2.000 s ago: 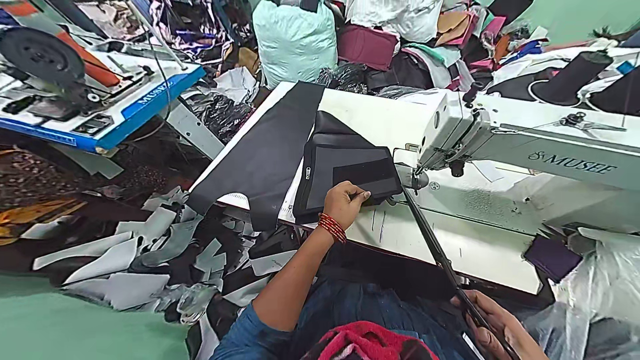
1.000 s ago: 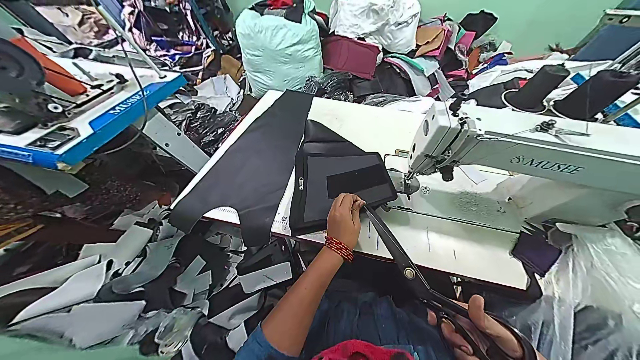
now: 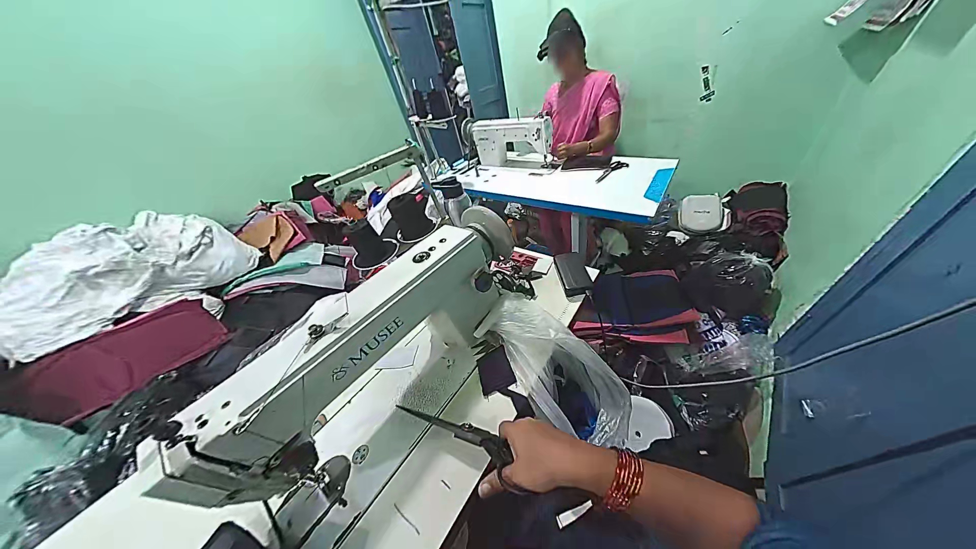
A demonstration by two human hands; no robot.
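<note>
My right hand (image 3: pixel 534 457), with red bangles at the wrist, grips a pair of dark-handled scissors (image 3: pixel 465 432) over the front edge of the white sewing table (image 3: pixel 412 496). The blades point left and look closed, toward the bed of the white sewing machine (image 3: pixel 366 335). My left hand is outside the view. A small corner of dark material (image 3: pixel 232 536) shows at the bottom edge, below the needle area. A dark fabric square (image 3: pixel 496 371) lies beyond the scissors, beside a clear plastic bag (image 3: pixel 557 358).
Black thread cones (image 3: pixel 408 217) stand behind the machine. White cloth bundles (image 3: pixel 114 274) and maroon fabric (image 3: pixel 122 358) are piled at left. A co-worker (image 3: pixel 583 114) stands at another sewing table (image 3: pixel 587 187). A cable (image 3: pixel 839 354) crosses in front of a blue door (image 3: pixel 877 412) at right.
The view has swung far to the right. My left hand, earlier on the black fabric piece, has left the view. My right hand still holds the scissors, now over the table's front edge.
</note>
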